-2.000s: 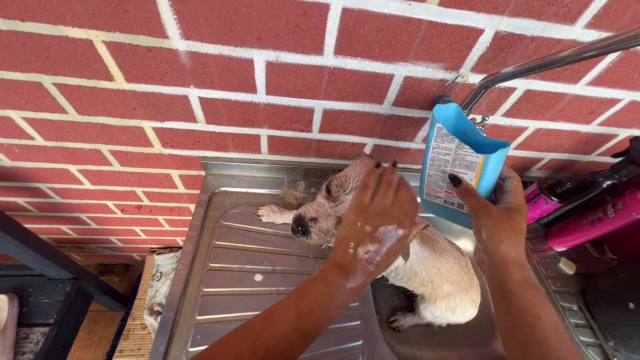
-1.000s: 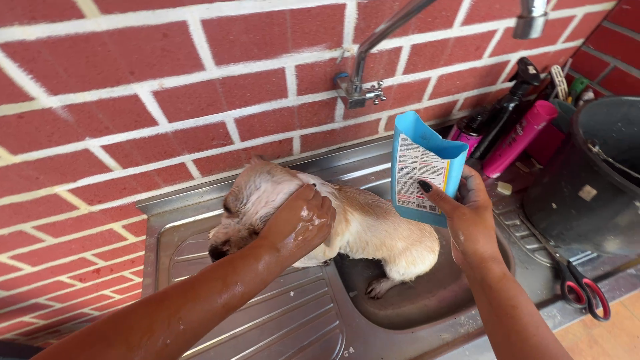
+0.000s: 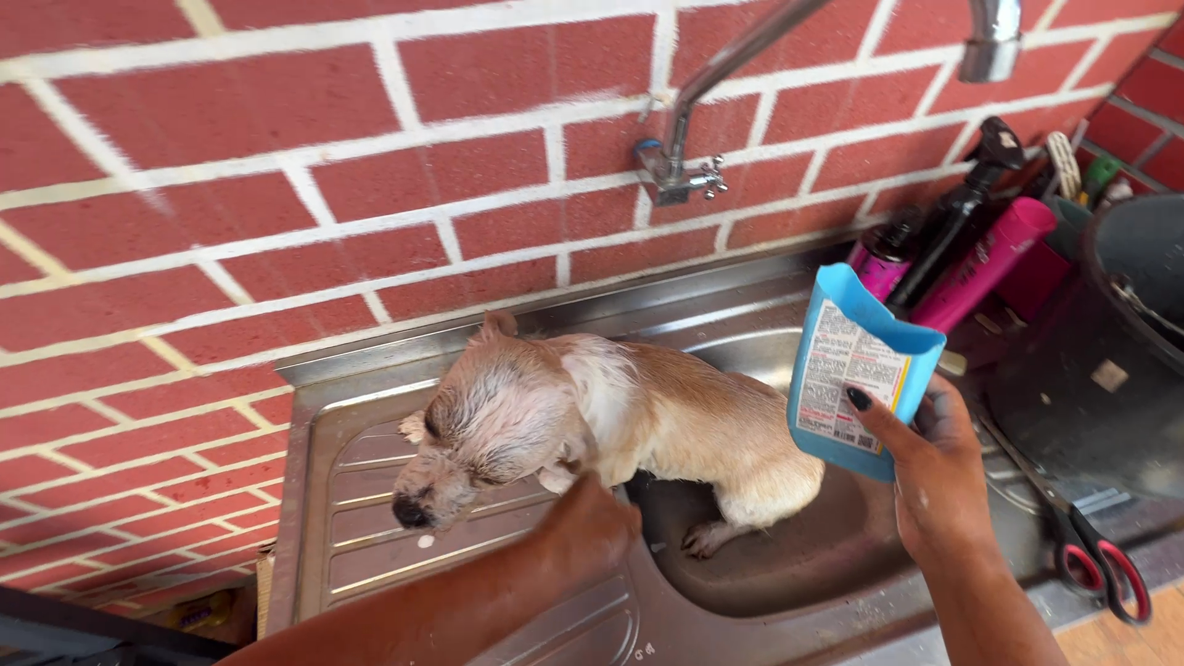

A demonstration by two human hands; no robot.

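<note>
A small tan and white dog [image 3: 684, 398] with wet fur stands partly on the ribbed drainboard, its hindquarters in the basin of the stainless steel sink [image 3: 786, 592]. Its head is turned left and down. My left hand [image 3: 592, 523], blurred, is at the dog's chest and front leg, just below the ear; its fingers are partly hidden, and whether it grips the leg I cannot tell. My right hand [image 3: 934, 462] holds a cut-open blue plastic container [image 3: 856, 370] with a printed label, thumb on the label, beside the dog's rump.
A wall tap [image 3: 680, 176] rises behind the sink against painted brick. To the right stand pink bottles [image 3: 980, 264], a black spray bottle [image 3: 957, 222] and a large dark bucket [image 3: 1091, 370]. Black and red scissors [image 3: 1073, 536] lie on the sink's right edge.
My left hand has moved from the dog's head and neck down to its chest. The dog's head is now uncovered. My right hand keeps hold of the blue container. The view has shifted right.
</note>
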